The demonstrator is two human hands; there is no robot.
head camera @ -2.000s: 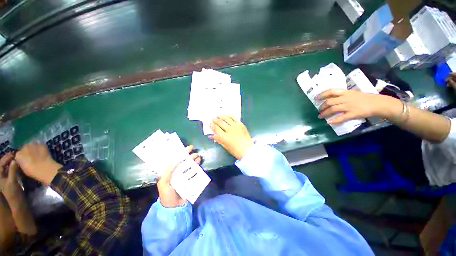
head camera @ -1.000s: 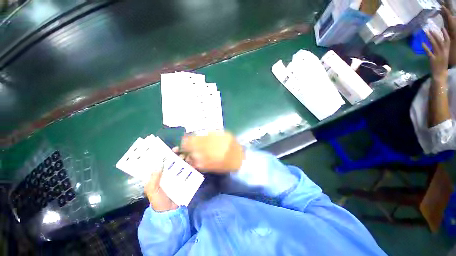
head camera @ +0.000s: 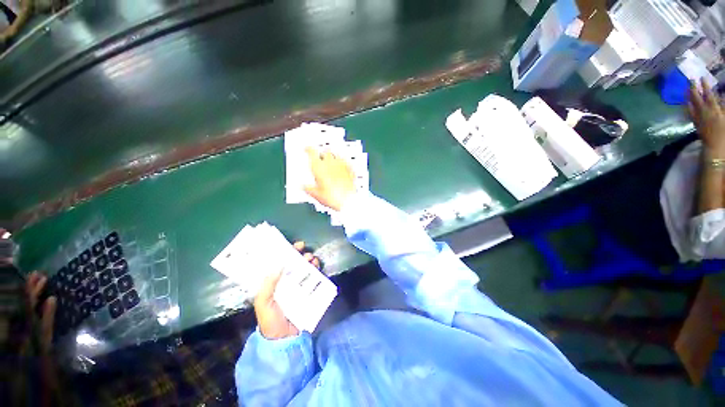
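Observation:
My left hand (head camera: 274,306) holds several overlapping white leaflets (head camera: 266,258) with small dark print, its thumb on top and fingertips showing at the far edge. My right hand (head camera: 332,180) reaches over a loose pile of white leaflets (head camera: 300,163) on the green bench, its fingers on the pile. Whether it grips a sheet cannot be told. A long white folded bundle (head camera: 509,151) lies to the right of the pile.
A slim white box (head camera: 560,139) lies beside the bundle, with a dark heap behind it. A light blue carton (head camera: 548,52) and stacked white cartons (head camera: 648,36) stand far right. A clear tray with black parts (head camera: 99,274) is at left. Neighbours' hands show at both sides.
My right hand has moved from beside the held leaflets up and onto the pile. The neighbour's hand at right, earlier on the bundle, has gone from it. My left hand still holds its leaflets.

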